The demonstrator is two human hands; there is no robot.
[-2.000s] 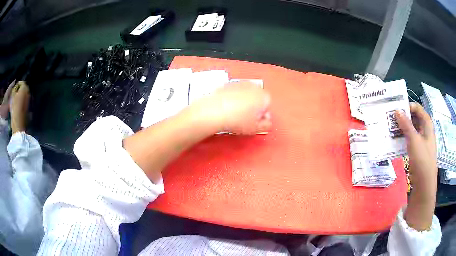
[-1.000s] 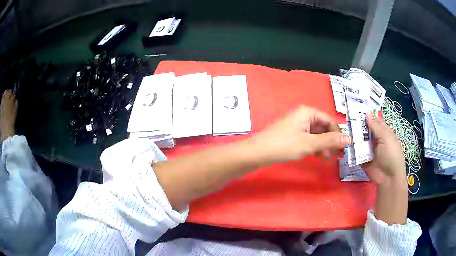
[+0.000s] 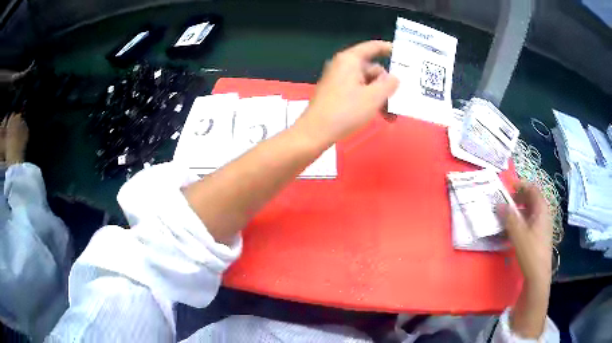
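A white leaflet with a bold heading and square code [image 3: 423, 74] is spread over the far edge of the red-orange mat [image 3: 376, 221]. My left hand [image 3: 359, 84] is at its left edge, fingertips touching or very near it; a grip cannot be told. My right hand [image 3: 529, 228] is blurred, its fingers at the right edge of the lower leaflet pile [image 3: 473, 208]; whether it pinches a sheet is unclear. A second leaflet pile [image 3: 486, 134] leans at the mat's upper right. White manuals with ring pictures [image 3: 205, 127] lie at the left, partly hidden by my left forearm.
Two black boxes with white paper [image 3: 194, 33] [image 3: 131, 45] are on the dark green belt [image 3: 282, 47]. Tangled black cables [image 3: 137, 114] lie left of the mat. Pale rubber bands [image 3: 547, 181] and white bundles [image 3: 587, 174] lie right. A grey post [image 3: 506, 60] and a neighbour's hand [image 3: 15, 137] show.
My left hand has moved from the right leaflets up to the mat's far edge, where an opened leaflet now shows. My right hand has moved slightly lower. The boxes have shifted left in view.
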